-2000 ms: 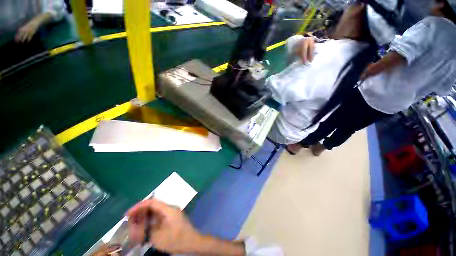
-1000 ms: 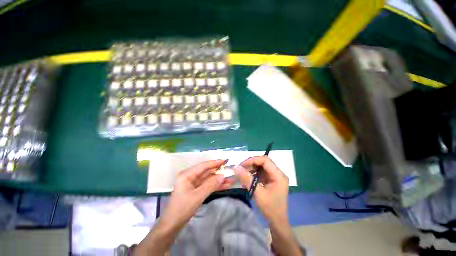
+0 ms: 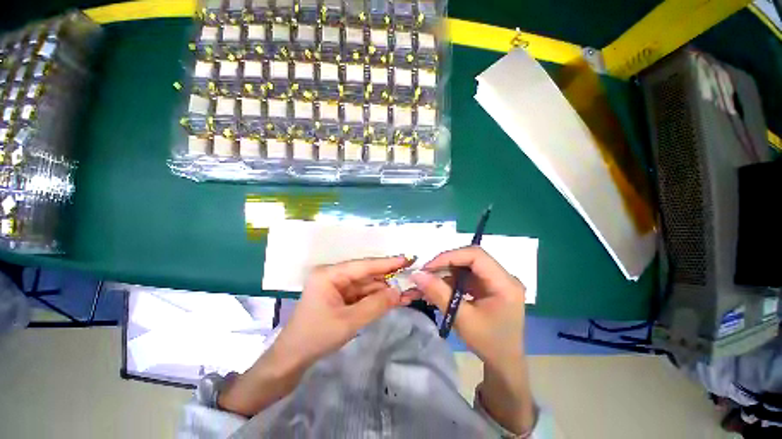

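My left hand (image 3: 351, 294) holds a small pale module (image 3: 401, 279) with a yellow end between thumb and fingertips. My right hand (image 3: 480, 296) touches the same module with thumb and finger, and holds black tweezers (image 3: 465, 273) slanting up between the fingers. The fingers hide most of the module. Both hands are over the front edge of a long white strip (image 3: 296, 249) on the green bench. A clear blister tray (image 3: 310, 170) with rows of pale modules lies beyond. A small yellow film piece (image 3: 300, 208) lies between tray and strip.
More stacked trays (image 3: 39, 154) stand at left. Slanting white sheets (image 3: 549, 146) and an amber film (image 3: 619, 154) lie at right, beside a grey metal box (image 3: 703, 189). A yellow post (image 3: 677, 34) rises behind. A box of white papers (image 3: 193, 334) is below the bench edge.
The view has swung from the right side down to the bench, then moved closer. Both hands stay together at the module; one second ago they were in nearly the same pose.
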